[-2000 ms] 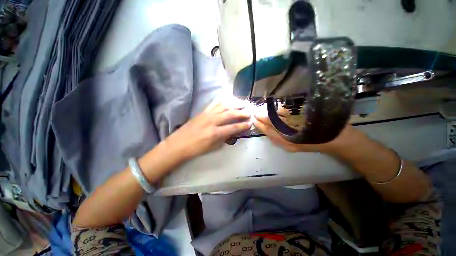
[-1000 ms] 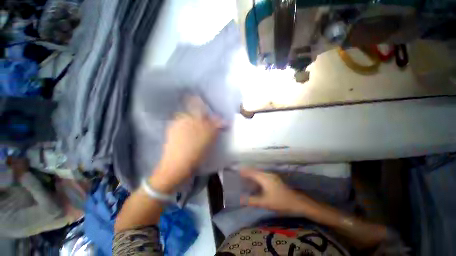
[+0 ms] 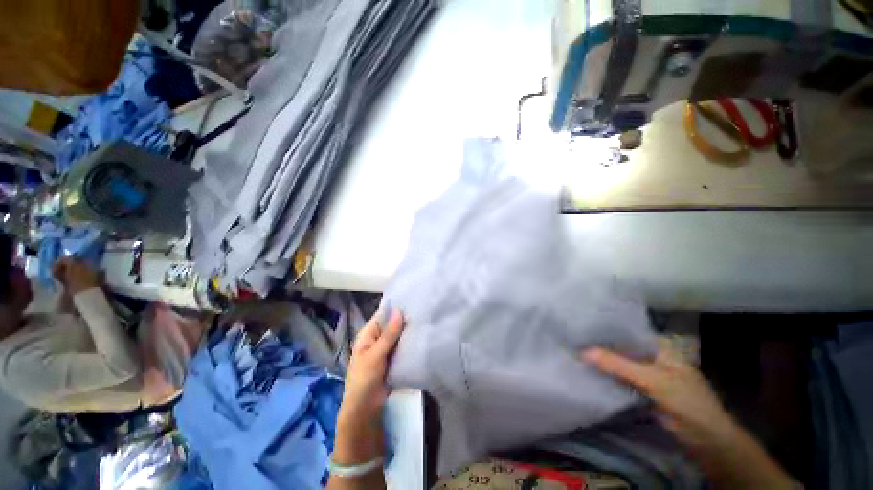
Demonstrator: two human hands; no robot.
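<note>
A grey cloth panel (image 3: pixel 498 287) is spread between my hands, over the front edge of the white table and above my lap. My left hand (image 3: pixel 371 368) grips its left edge, thumb on top. My right hand (image 3: pixel 651 378) holds its right side, thumb on top and the other fingers hidden under the cloth; it is slightly blurred. The panel's far tip lies on the table left of the sewing machine head (image 3: pixel 699 48). The needle area is washed out by the lamp glare.
A stack of grey panels (image 3: pixel 278 153) lies at the left of the table. Red and yellow-orange scissors (image 3: pixel 732 129) lie on the machine bed. Blue cloth (image 3: pixel 258 412) is heaped at lower left. Another person (image 3: pixel 81 345) sits at a neighbouring machine at far left. Dark grey cloth (image 3: pixel 847 402) hangs at right.
Both hands have left the needle area and moved down to the front edge. The panel has come off the left of the table and is now spread between them. The view has shifted left.
</note>
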